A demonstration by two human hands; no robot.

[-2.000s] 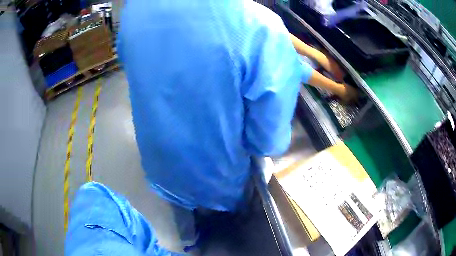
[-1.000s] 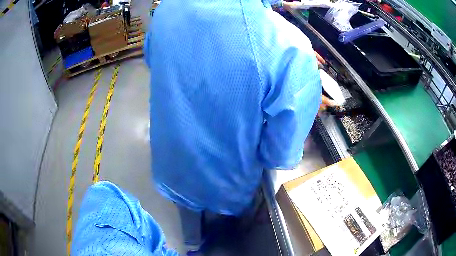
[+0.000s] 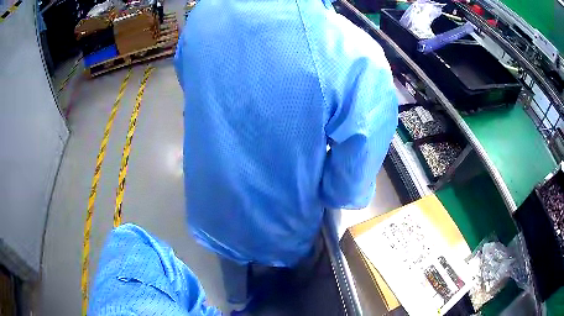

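Neither of my hands is in the picture; only a light blue sleeve of mine (image 3: 139, 274) shows at the bottom left, cut off by the lower edge. Nearest in front on the right is a brown carton (image 3: 384, 285) on the bench rail, with a printed white paper sheet (image 3: 411, 244) lying on it. A crumpled clear plastic bag (image 3: 491, 268) lies beside the carton. What my hands hold or touch is hidden.
A person in a blue smock (image 3: 260, 123) stands ahead, back turned. Bins of small parts (image 3: 440, 154), an empty-looking black tray (image 3: 476, 74) and a black parts bin (image 3: 538, 228) stand on the right. A wooden pallet (image 3: 139, 57) with cartons stands far left; taped lines (image 3: 99, 185) cross the floor.
The view has shifted slightly. The other person's hands, earlier at the parts bins with something white, are now hidden behind the body. More of the bins shows.
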